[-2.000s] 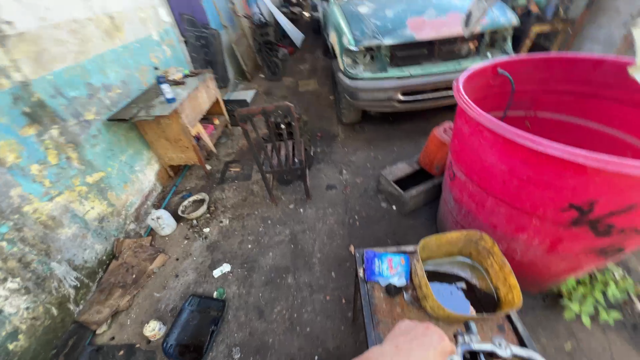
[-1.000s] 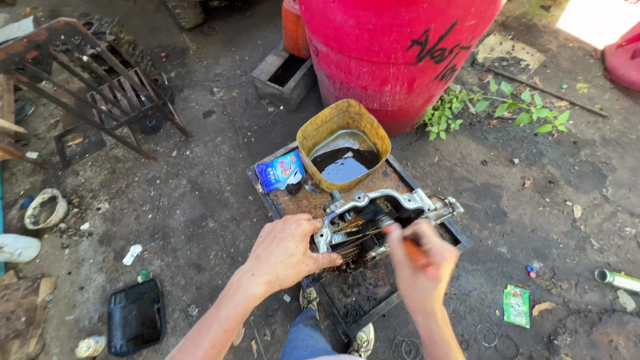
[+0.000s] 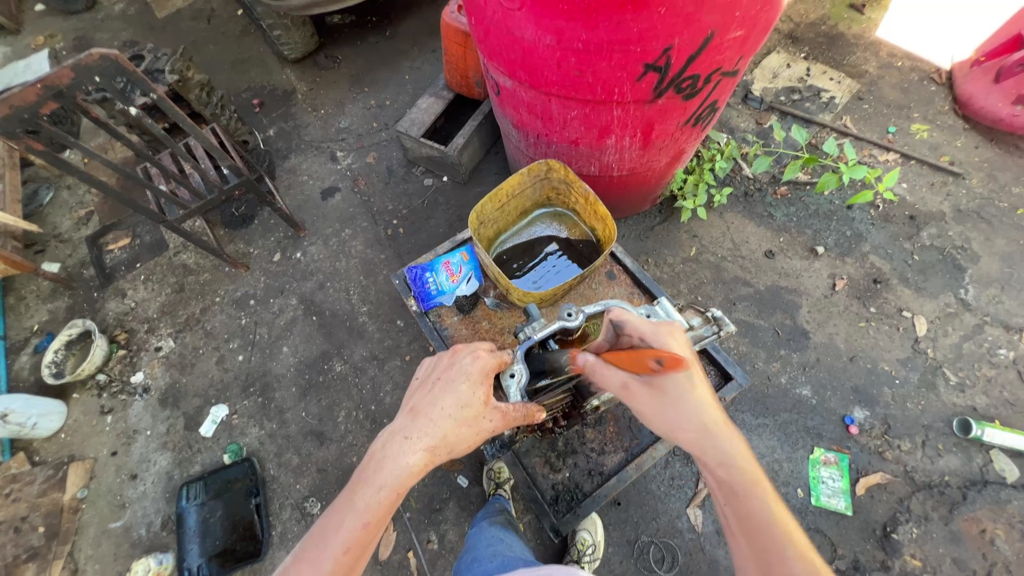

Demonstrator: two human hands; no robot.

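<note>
A metal gearbox housing (image 3: 570,317) with gears inside lies open on a rusty metal stand (image 3: 472,326). My left hand (image 3: 464,400) grips the housing's left rim, thumb toward me. In my right hand (image 3: 652,376) is a paintbrush with an orange handle (image 3: 640,362), its dark bristles inside the housing. Behind the housing stands a cut yellow plastic container (image 3: 544,232) holding dark liquid. A blue and white plastic packet (image 3: 444,278) lies left of the container on the stand.
A large red plastic tub (image 3: 608,88) stands behind the stand, beside a wooden box (image 3: 448,132) and an orange jug (image 3: 462,52). A rusty metal chair frame (image 3: 144,144) is at the left. A black plastic tray (image 3: 222,516) lies on the ground at lower left.
The view has swung down and right from the yard toward the stand. Since one second ago, the brush in my right hand has shifted left inside the housing. My left hand remains on its rim.
</note>
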